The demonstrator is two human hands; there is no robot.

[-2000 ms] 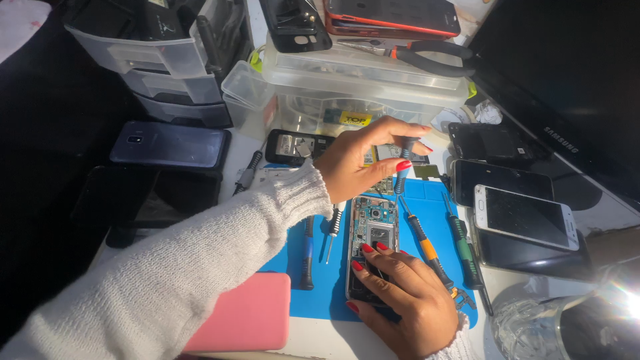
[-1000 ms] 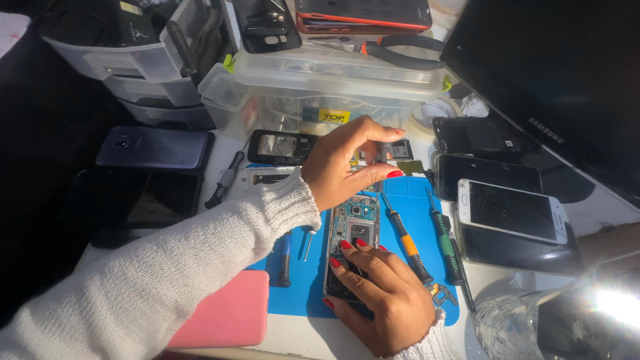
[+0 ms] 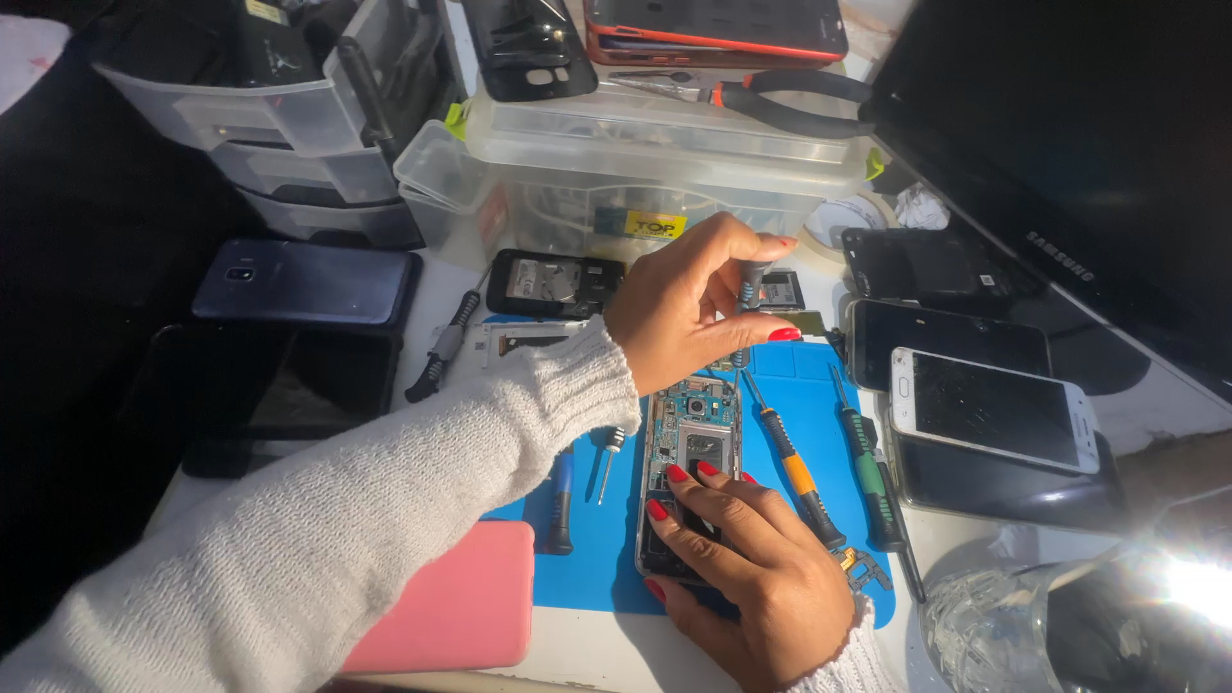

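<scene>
An opened smartphone with its circuit board exposed (image 3: 695, 414) lies on a blue work mat (image 3: 602, 577). My right hand (image 3: 756, 568) rests on its lower part, fingertips spread over the frame. My left hand (image 3: 693, 298) grips a small precision screwdriver (image 3: 749, 289) upright between thumb and fingers, above the top right edge of the phone; its tip is hard to make out. Beside the phone on the mat lie an orange-banded screwdriver (image 3: 797, 472), a green screwdriver (image 3: 871, 481), a blue-handled screwdriver (image 3: 561, 505) and another small screwdriver (image 3: 608, 462) partly under my left sleeve.
A pink phone case (image 3: 462, 606) lies at the front left. Behind the mat stand a clear plastic box (image 3: 664, 144) with pliers (image 3: 799, 101) on it and a drawer unit (image 3: 318, 173). Phones, including a white one (image 3: 996, 409), lie at right near a monitor (image 3: 1088, 173). A glass (image 3: 991, 626) stands front right.
My left hand's fingers have shifted around the screwdriver's handle. My right hand stays on the phone. The view has moved slightly.
</scene>
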